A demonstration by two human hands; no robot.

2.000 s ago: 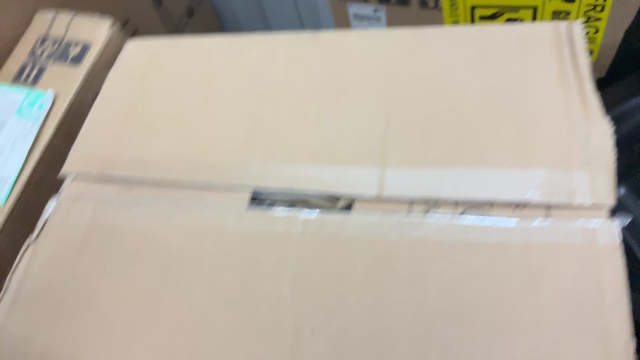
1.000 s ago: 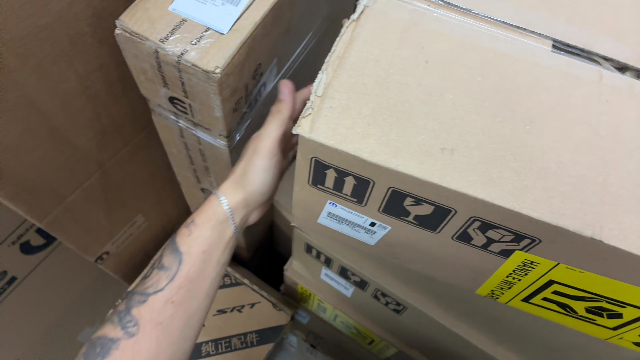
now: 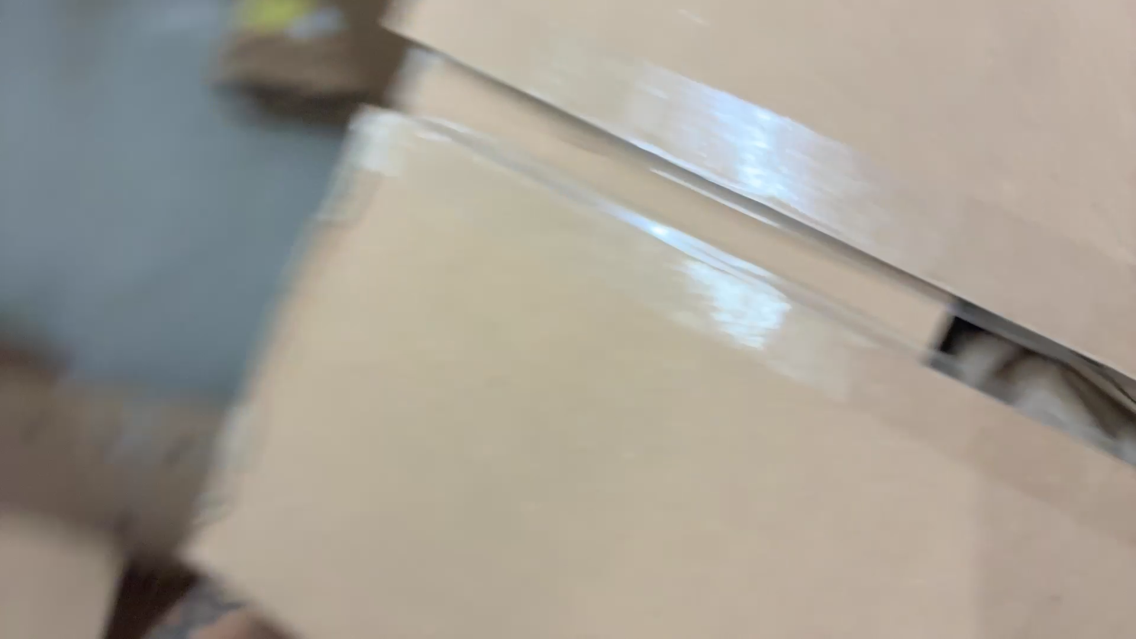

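Note:
A large cardboard box [image 3: 568,382] fills most of the head view, its top facing me and tilted across the picture. Clear tape [image 3: 745,302] shines along the edges of its two top flaps. Between the flaps runs a narrow gap, and at the right a dark opening [image 3: 1038,373] shows something pale inside that I cannot make out. At the bottom left, a small part of a tattooed forearm [image 3: 209,617] shows beside the box's lower corner. Neither of my hands is visible, so what they touch is hidden.
A blurred brown box [image 3: 311,58] with a yellow patch stands at the upper left. Grey floor [image 3: 160,204] lies left of the large box. Further blurred cardboard [image 3: 98,453] is at the lower left.
The view has swung strongly and is now close over the box top. The hand seen at the box's left side one second ago is out of sight.

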